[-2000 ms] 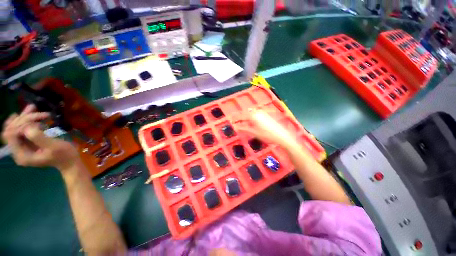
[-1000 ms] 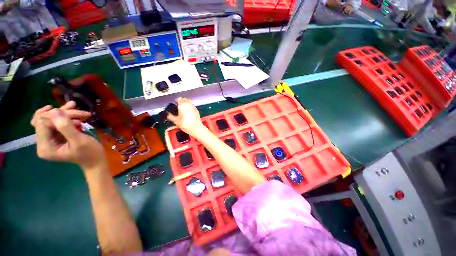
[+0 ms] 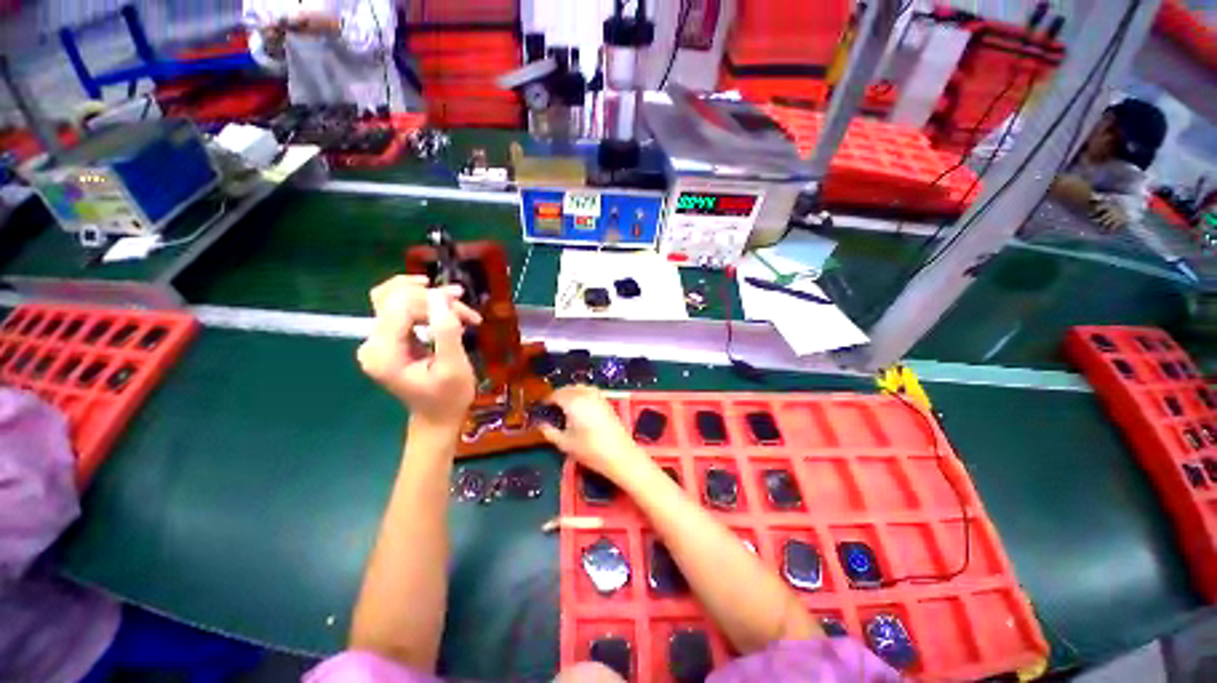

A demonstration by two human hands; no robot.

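My left hand [image 3: 425, 350] is raised with curled fingers in front of the black lever clamp [image 3: 447, 254] on its reddish-brown base [image 3: 497, 320]; I cannot tell whether it grips the lever. My right hand [image 3: 587, 430] is at the base's front right corner, its fingertips on a small dark watch unit [image 3: 550, 416]. The red grid tray [image 3: 854, 487] lies under my right forearm, with dark watch units in many pockets. One unit [image 3: 860, 563] shows a lit blue ring, with a thin wire beside it. Part of the tray is hidden by my forearm.
Loose watch parts [image 3: 497, 483] lie before the fixture, and a row of dark units [image 3: 607, 368] behind my right hand. A power supply [image 3: 711, 220], blue tester [image 3: 587, 214] and white paper [image 3: 617, 287] stand behind. Red trays [image 3: 100, 350] [image 3: 1150, 400] flank the bench. People are at the left and back.
The view has swung left. My right hand went from over the tray to the dark units behind it, then to the fixture base's front right corner. My left hand stays by the clamp.
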